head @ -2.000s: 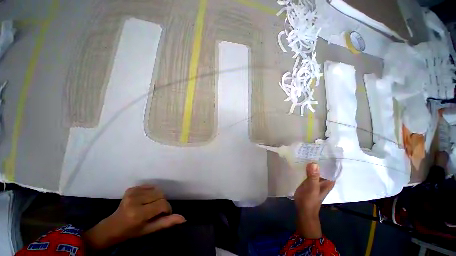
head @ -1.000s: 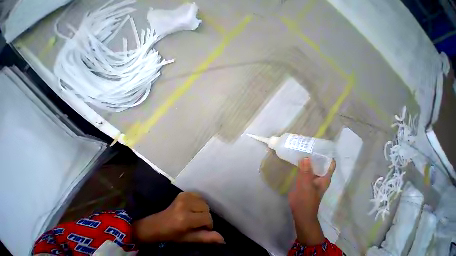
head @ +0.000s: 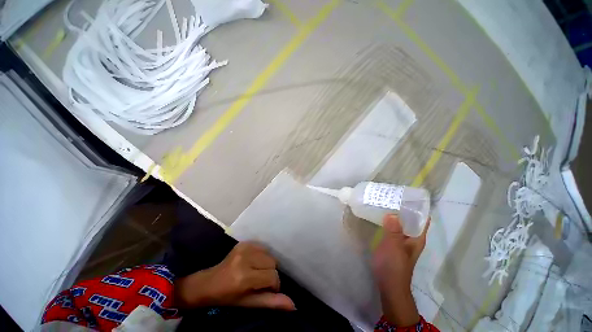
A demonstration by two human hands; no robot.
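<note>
A white cut panel (head: 305, 227) with two straps lies on the table in front of me. My right hand (head: 397, 259) holds a translucent glue bottle (head: 389, 200) with a printed label. Its long pale nozzle points left, with the tip at the inner corner beside the base of the left strap. Whether the tip touches the cloth, I cannot tell. My left hand (head: 250, 279) is curled, with the thumb out, at the panel's near edge, and nothing shows in it. The bottle and right hand hide part of the neckline.
Long white strips (head: 139, 78) lie bundled at the upper left, with a white cloth scrap (head: 230, 8) at their end. Curly short strips (head: 513, 240) and finished panels (head: 529, 285) lie at the right. A white panel stack (head: 58, 194) stands beside the table at lower left.
The view has turned left, bringing in the long strips and stack. The bottle has moved from the panel's right side to the left strap's base. In the last second its nozzle shifted slightly.
</note>
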